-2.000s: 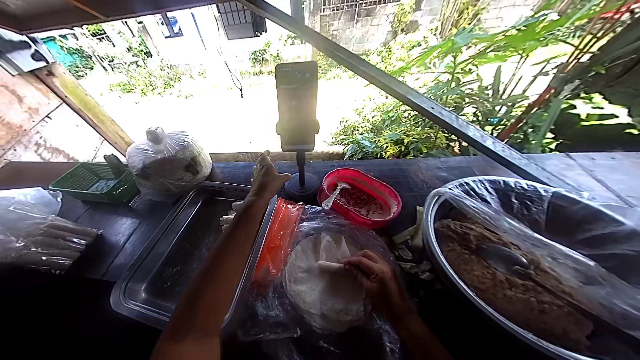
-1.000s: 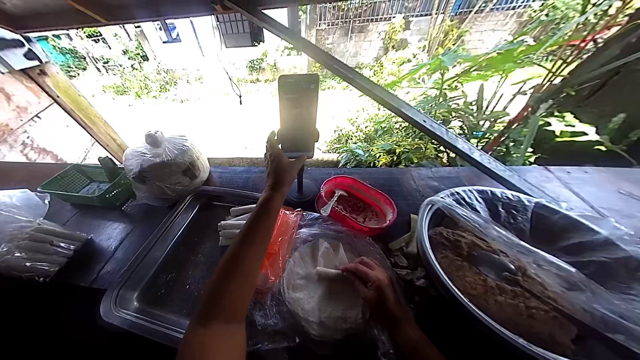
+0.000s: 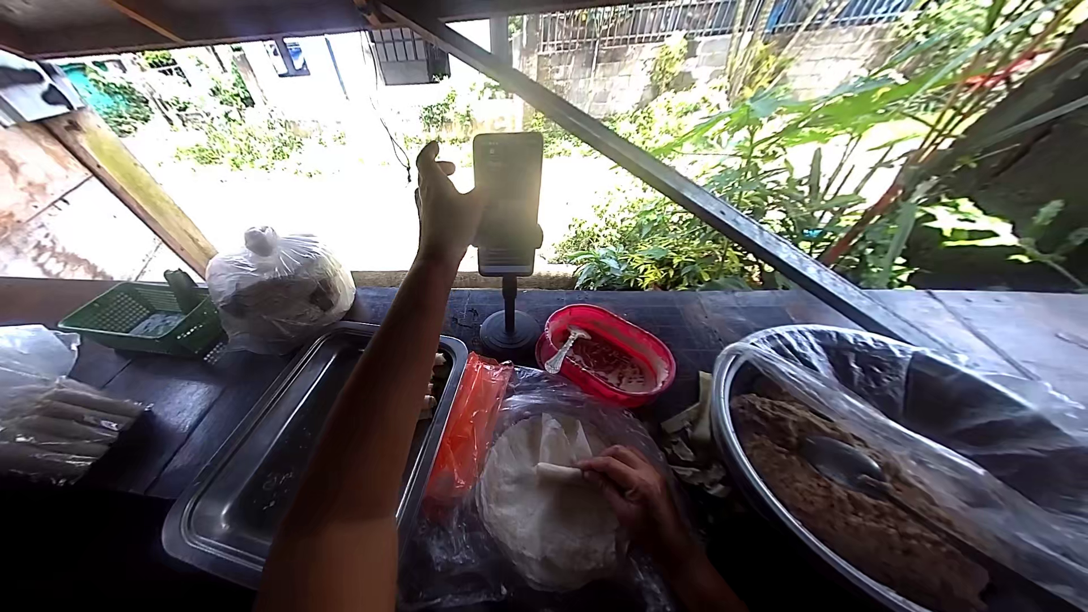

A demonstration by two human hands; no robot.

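My left hand [image 3: 446, 204] is raised beside the left edge of a phone [image 3: 508, 204] on a round-based stand, fingers apart and holding nothing; whether it touches the phone is unclear. My right hand [image 3: 629, 484] has its fingertips on one end of a small rolled wrapper [image 3: 559, 472]. That roll lies on a stack of thin round wrappers [image 3: 544, 531] on clear plastic. Behind the stack is a red oval tub [image 3: 654, 348] with a pale paste and a spoon [image 3: 563, 350]. At the right, a large metal basin [image 3: 722, 408] holds brown filling [image 3: 858, 527] and a big spoon.
A metal tray [image 3: 255, 476] with some rolls lies under my left forearm, next to an orange plastic bag [image 3: 466, 425]. Farther left are a tied white plastic bag [image 3: 280, 293], a green basket [image 3: 140, 319] and bagged rolls [image 3: 68, 425]. A slanting beam [image 3: 646, 170] crosses behind.
My left hand has risen from near the phone stand's base to the phone's upper left side. My right hand remains at the small roll on the wrappers.
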